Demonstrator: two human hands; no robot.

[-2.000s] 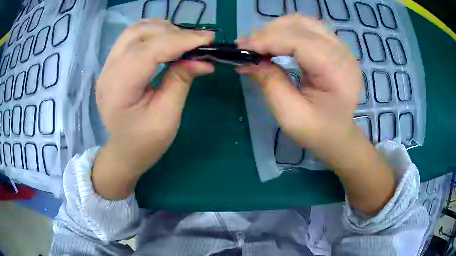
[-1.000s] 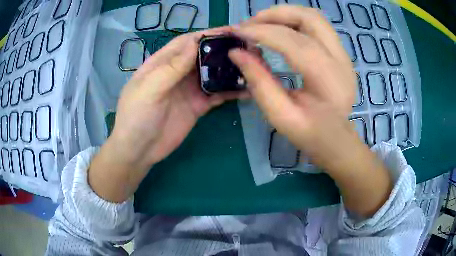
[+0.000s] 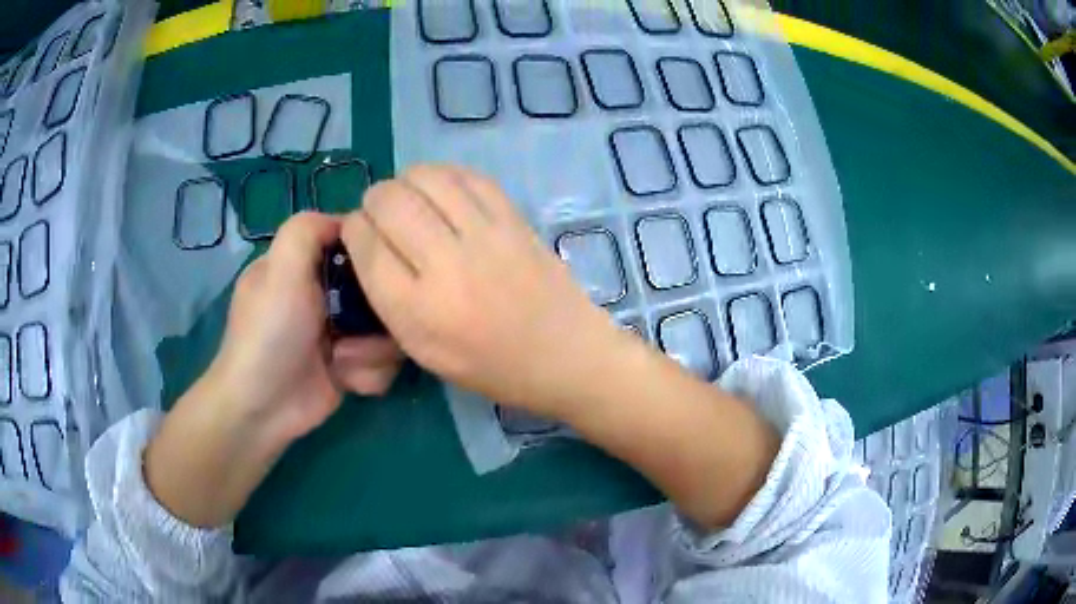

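A glossy black smartwatch case (image 3: pixel 345 297) is held between my two hands over the green mat, left of the picture's middle. My left hand (image 3: pixel 281 325) grips it from the left and below, with fingertips under its lower edge. My right hand (image 3: pixel 466 277) lies over its right side and hides much of it. Whether a ring is on the case cannot be told. Several loose frame rings (image 3: pixel 295 126) lie just above my hands, some on a pale middle sheet (image 3: pixel 148 189) and some on the green work mat (image 3: pixel 366 484).
A translucent right ring sheet (image 3: pixel 519 159) with rows of rings lies under and beyond my right forearm. Thicker left ring sheets (image 3: pixel 83 254) are at the far left. Yellow tape (image 3: pixel 914 77) edges the mat at the back. Equipment and cables (image 3: pixel 1038 431) stand at the lower right.
The view has turned right, so hands and sheets appear further left. The case's face, open to view a second ago, is now largely covered by my right hand.
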